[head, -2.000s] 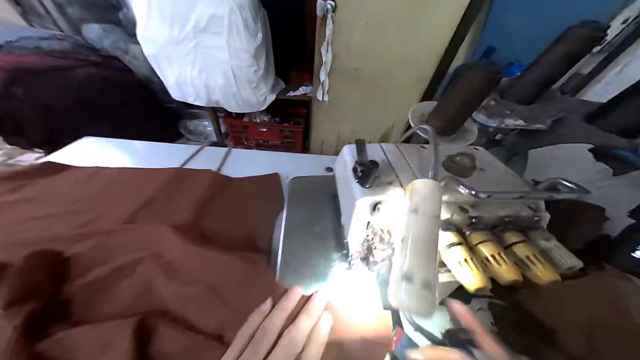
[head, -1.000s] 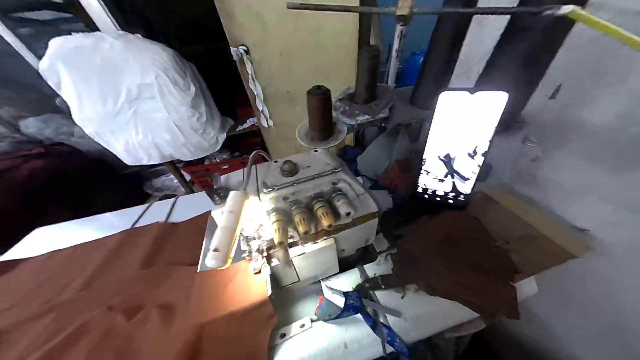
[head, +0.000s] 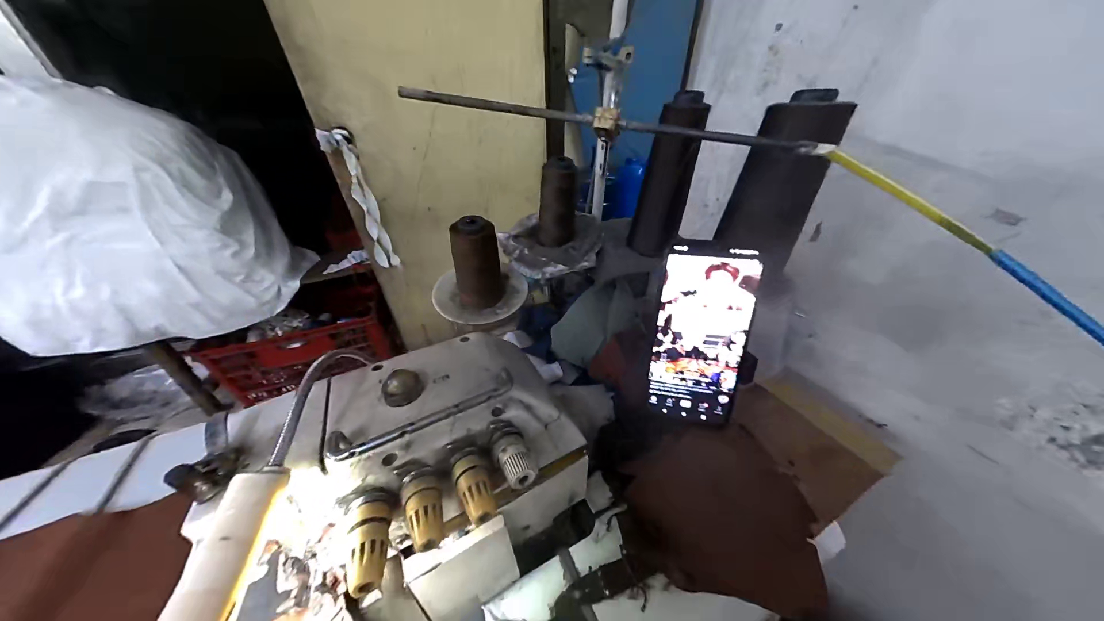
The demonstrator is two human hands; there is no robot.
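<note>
Neither of my hands shows in the current view. An overlock sewing machine with a row of yellow and grey tension dials fills the lower middle. A lit lamp on a flexible metal neck shines at its left side. Brown fabric lies on the white table at the lower left. More brown fabric lies to the right of the machine. Behind that fabric a smartphone stands upright with its screen lit. Brown thread cones stand behind the machine.
A white sack stands at the left, near a red plastic crate. A metal rod crosses above the thread cones. Dark rolls lean by the grey wall. A cardboard piece lies beside the phone.
The view has swung right and closer to the phone. Both hands, seen at the machine's front two seconds ago, are out of the picture.
</note>
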